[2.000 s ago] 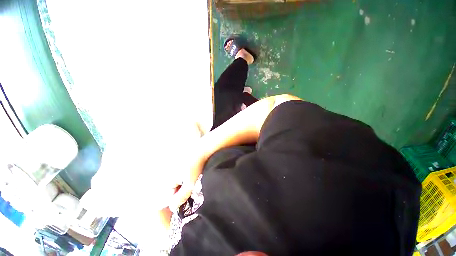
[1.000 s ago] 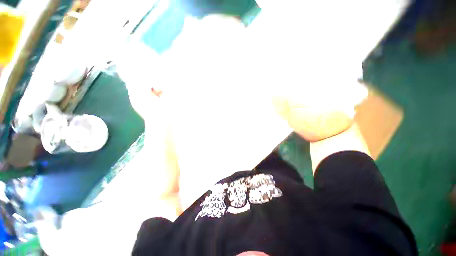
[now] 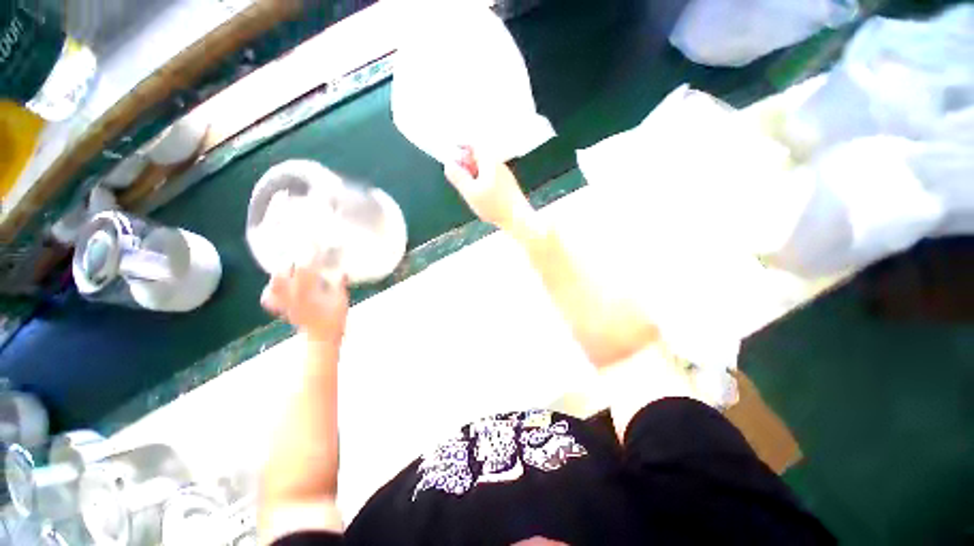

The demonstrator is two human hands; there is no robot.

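Note:
My left hand [image 3: 310, 302] is at the near edge of a blurred clear-and-white unit [image 3: 368, 229] over the green conveyor, fingers closed on its side. My right hand [image 3: 481, 187] holds the lower edge of a white bag [image 3: 465, 80] over the far part of the conveyor. The bag looks full-shaped with a pointed corner; glare hides whether a unit is inside. A small red spot shows at my right fingertips.
Another clear-and-white unit [image 3: 190, 272] lies on the conveyor [image 3: 240, 160] at left. Several clear units [image 3: 134, 491] stand at the bench's lower left. White bags [image 3: 854, 203] are massed at the bench's right end. A brown carton [image 3: 764, 427] is below the bench.
The view has swung to the conveyor and sharpened. Both hands now reach forward, the left at a unit, the right at a white bag. Earlier, glare hid most of what they held.

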